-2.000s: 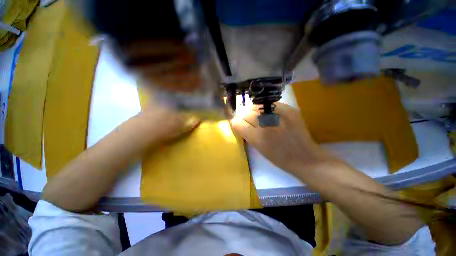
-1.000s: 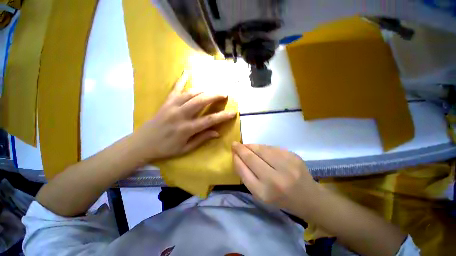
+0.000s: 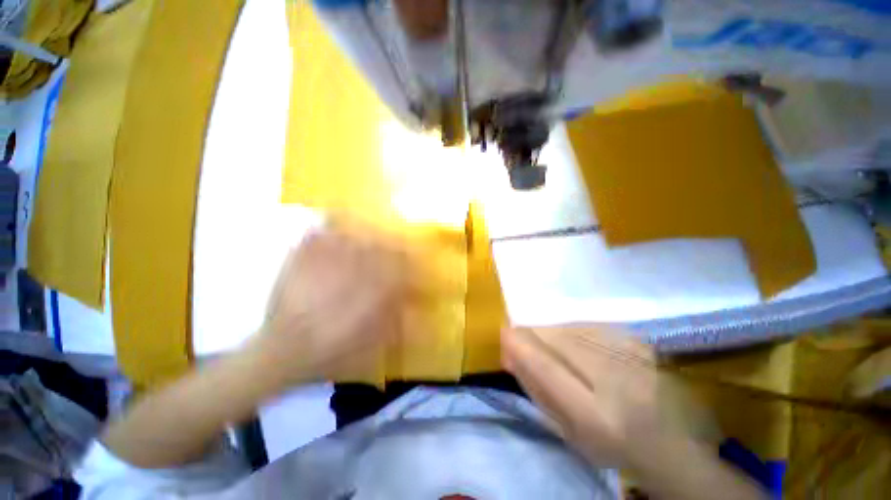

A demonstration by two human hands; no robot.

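A mustard-yellow garment piece [image 3: 430,303] lies in front of the needle, its near end hanging over the table's front edge. An upright edge between two layers shows on it. It runs back under the bright machine lamp. My left hand [image 3: 342,293] is blurred and rests on the left part of the piece; its fingers cannot be made out. My right hand [image 3: 586,376] is at the right edge of the piece, fingertips touching it near the table edge; a grip cannot be made out. The presser foot and needle area [image 3: 454,132] is partly lost in glare.
Long yellow panels [image 3: 161,195] lie on the left of the table. A notched yellow panel [image 3: 684,176] lies right of the needle. The white machine head [image 3: 782,44] is above. A yellow heap [image 3: 830,420] with a blue patch is below the ruler tape [image 3: 742,317], right.
Both hands have moved slightly down since a second ago, the right hand also rightward. The right edge of the piece is now spread into two visible layers. Earlier, the piece lay under both hands by the needle.
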